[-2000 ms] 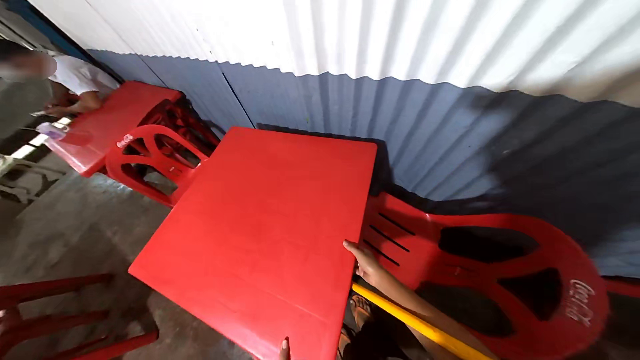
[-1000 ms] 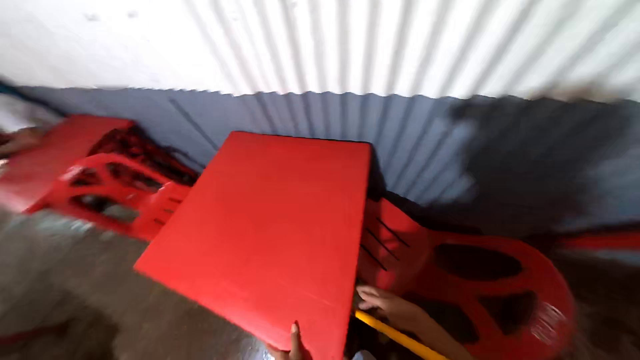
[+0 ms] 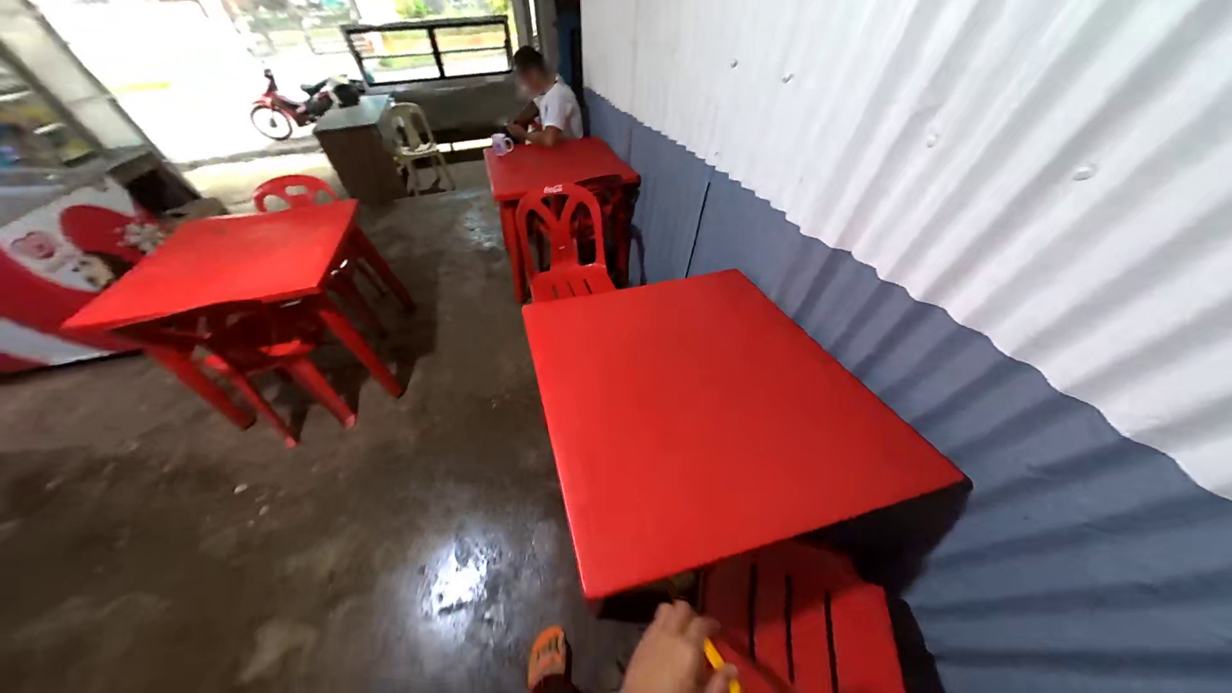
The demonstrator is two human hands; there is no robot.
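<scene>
My left hand (image 3: 669,650) is at the bottom edge, just below the near edge of a red square table (image 3: 741,414). Its fingers are closed around a thin yellow stick (image 3: 717,662), whose lower part is cut off by the frame. A red plastic chair (image 3: 808,616) with a slotted seat stands at the near side of the table, partly under it. My right hand is out of view. An orange sandal (image 3: 549,654) shows on the floor left of my hand.
A red chair (image 3: 561,231) stands beyond the table; behind it a person (image 3: 556,114) sits at another red table (image 3: 553,166) with a mug (image 3: 501,144). A third red table (image 3: 226,255) with chairs is left. A corrugated wall (image 3: 866,318) runs along the right.
The view has swung left, bringing more of the room in. Both hands were at the table's edges; one now shows below the near edge, and neither rests on the tabletop.
</scene>
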